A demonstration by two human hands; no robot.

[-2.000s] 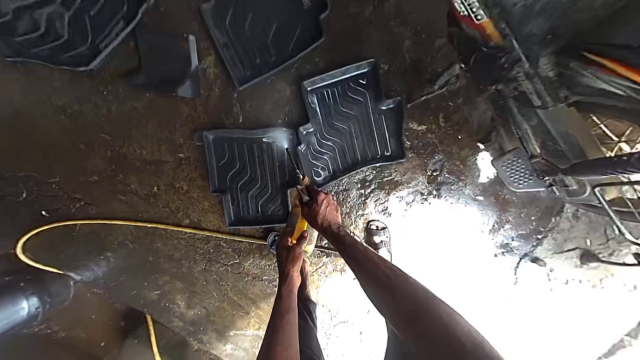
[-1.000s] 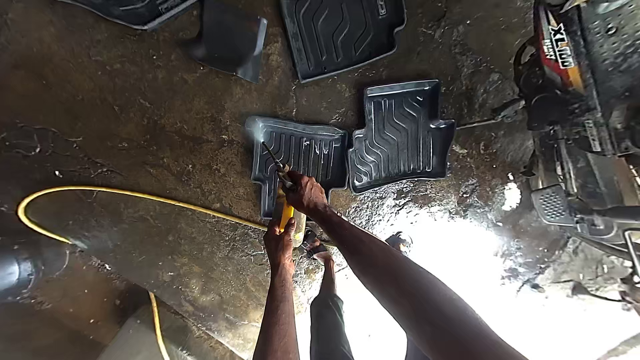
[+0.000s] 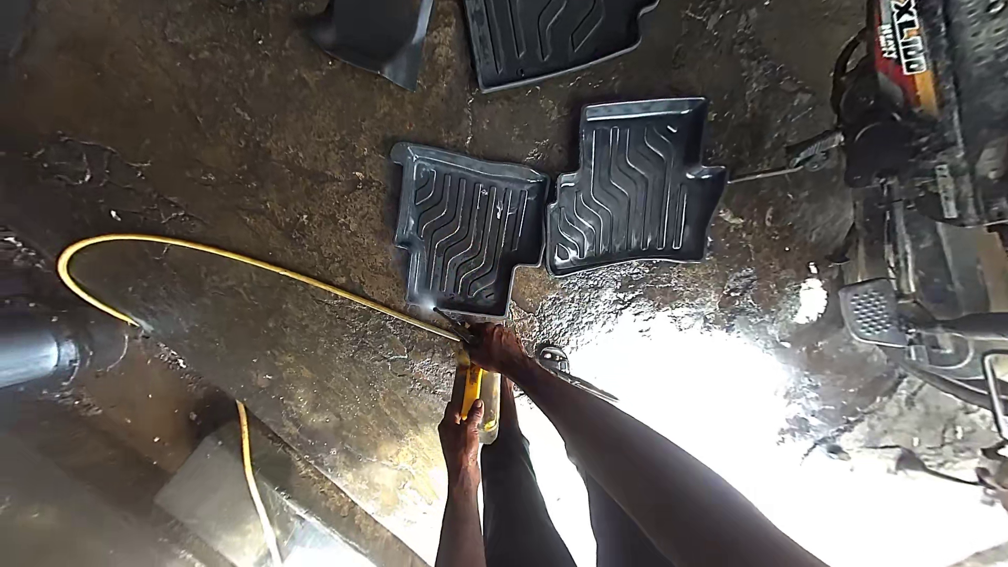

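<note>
My right hand [image 3: 498, 348] grips the front of a spray gun [image 3: 472, 386] with a yellow body and a thin dark nozzle. Below it, my left hand [image 3: 461, 429] is closed around the gun's lower body. The nozzle points up and left at the lower edge of a black ribbed car floor mat [image 3: 472, 228], where a whitish mist shows. A second black floor mat [image 3: 630, 189] lies close against its right side. From the gun a yellow hose [image 3: 276, 272] loops left over the wet floor.
Another black mat [image 3: 551, 31] and a dark flat piece [image 3: 378, 35] lie at the top. On the right stands a motorcycle with a foot pedal [image 3: 872, 313]. A dark cylinder [image 3: 27, 354] is at the left edge. My sandalled foot [image 3: 554, 358] is below the mats.
The nozzle and mist have moved from the mat's upper left part down to its lower edge. Both hands still hold the spray gun.
</note>
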